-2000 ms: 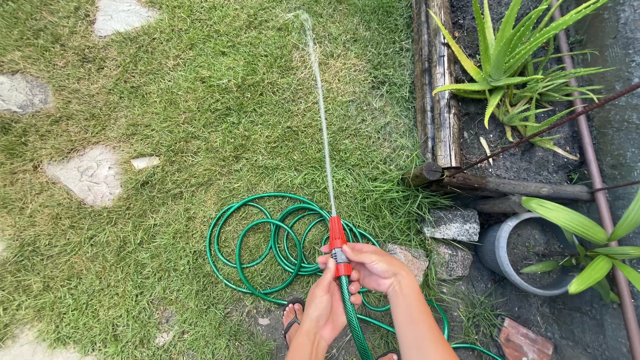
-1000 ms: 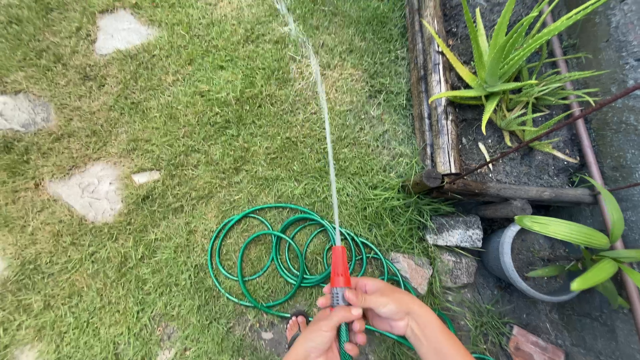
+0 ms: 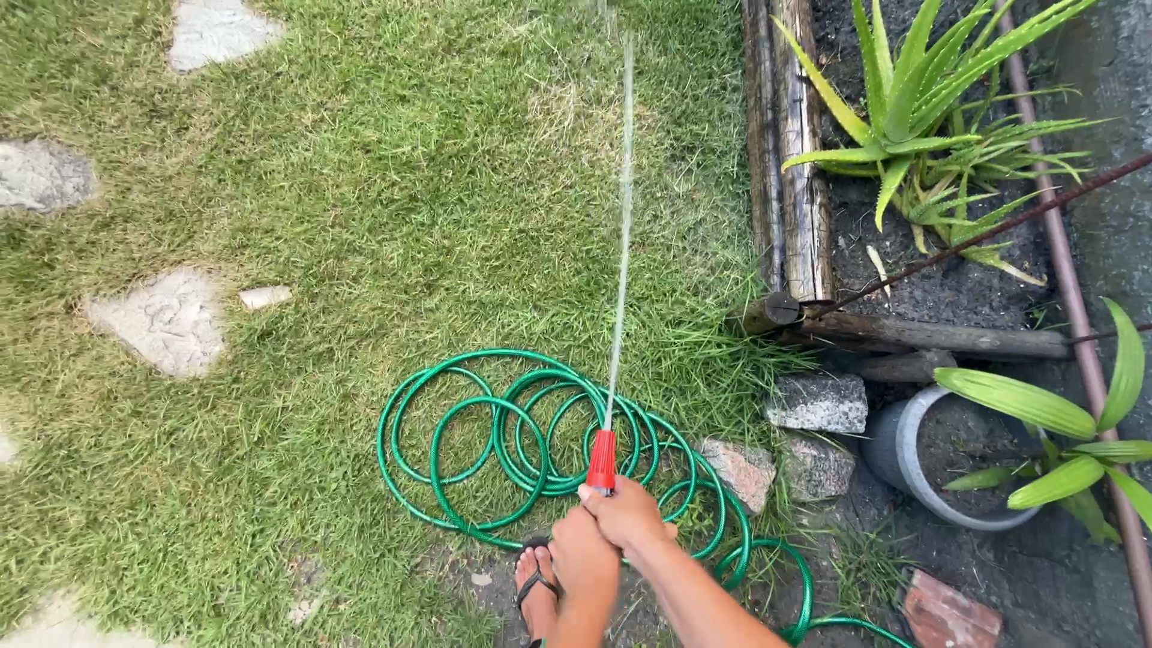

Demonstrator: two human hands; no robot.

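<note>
Both hands meet on a red hose nozzle (image 3: 601, 461) at the lower middle of the head view. My left hand (image 3: 580, 549) is closed around the hose end just below the nozzle, which it hides. My right hand (image 3: 630, 516) grips the grey and red base of the nozzle, overlapping the left. A thin, straight water jet (image 3: 623, 243) leaves the tip and runs up the view over the grass. Behind the nozzle, a green garden hose (image 3: 438, 459) lies in loose coils on the lawn.
Flat stepping stones (image 3: 171, 319) lie in the grass at left. At right, wooden logs (image 3: 804, 162) edge a bed with an aloe plant (image 3: 900, 126). Below are rough stones (image 3: 816, 402), a grey plant pot (image 3: 913, 454), a brick (image 3: 949, 612) and a rusty pipe (image 3: 1071, 270). My sandalled foot (image 3: 537, 585) stands by the coils.
The left hand has closed further around the hose end. The water jet, curved to the upper left before, now runs nearly straight up the view.
</note>
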